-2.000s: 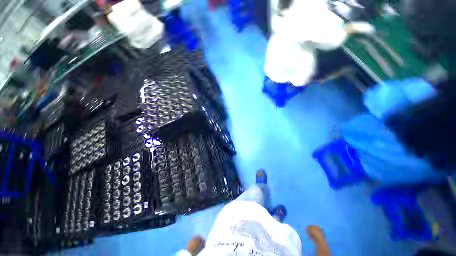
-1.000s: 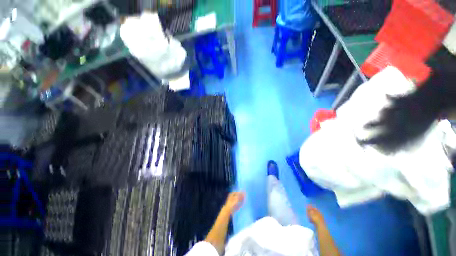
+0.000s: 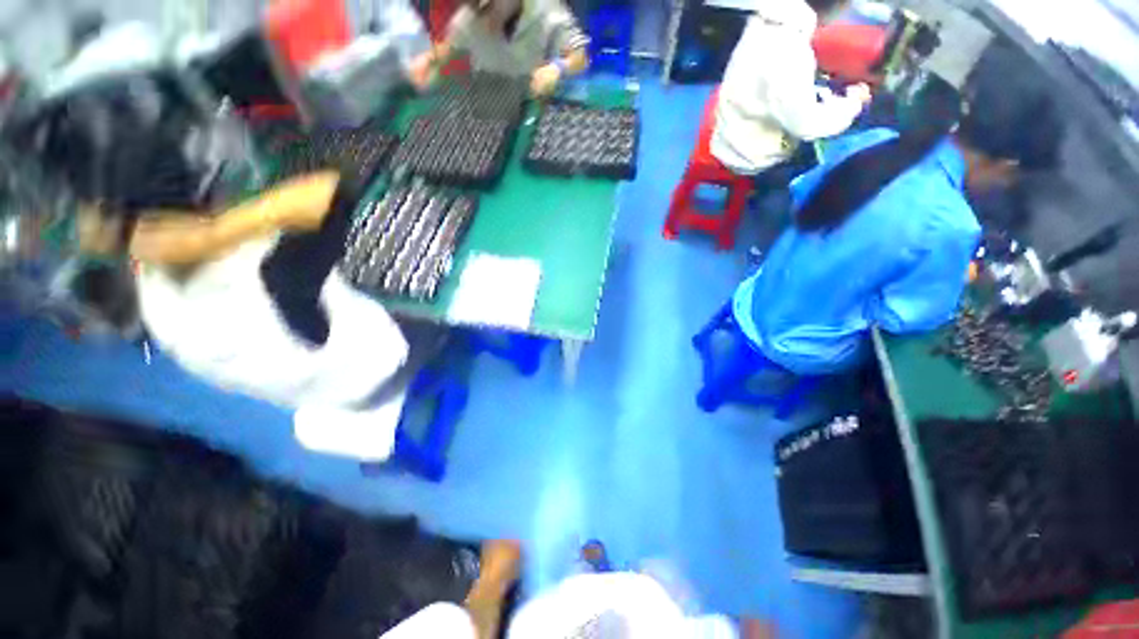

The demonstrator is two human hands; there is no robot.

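Observation:
The view is blurred and looks down an aisle between benches. My left hand (image 3: 500, 559) hangs at the bottom edge, left of my white clothing; nothing shows in it, but its fingers are too blurred to read. My right hand (image 3: 757, 628) is only a faint, cut-off patch at the bottom edge. Black tray stacks (image 3: 250, 549) fill the lower left, beside my left hand and apart from it as far as I can tell.
A green bench (image 3: 562, 237) holds trays of parts (image 3: 410, 237) and a white sheet (image 3: 496, 290). A person in white (image 3: 269, 337) sits at left, a person in blue (image 3: 862, 262) at right. Black stack (image 3: 849, 487) stands under the right bench (image 3: 931, 524). Blue floor (image 3: 600, 462) runs between.
The view has moved along the aisle and lifted. The tray stacks now sit lower left, and the bench with trays and the seated people show larger. My right hand has dropped nearly out of view.

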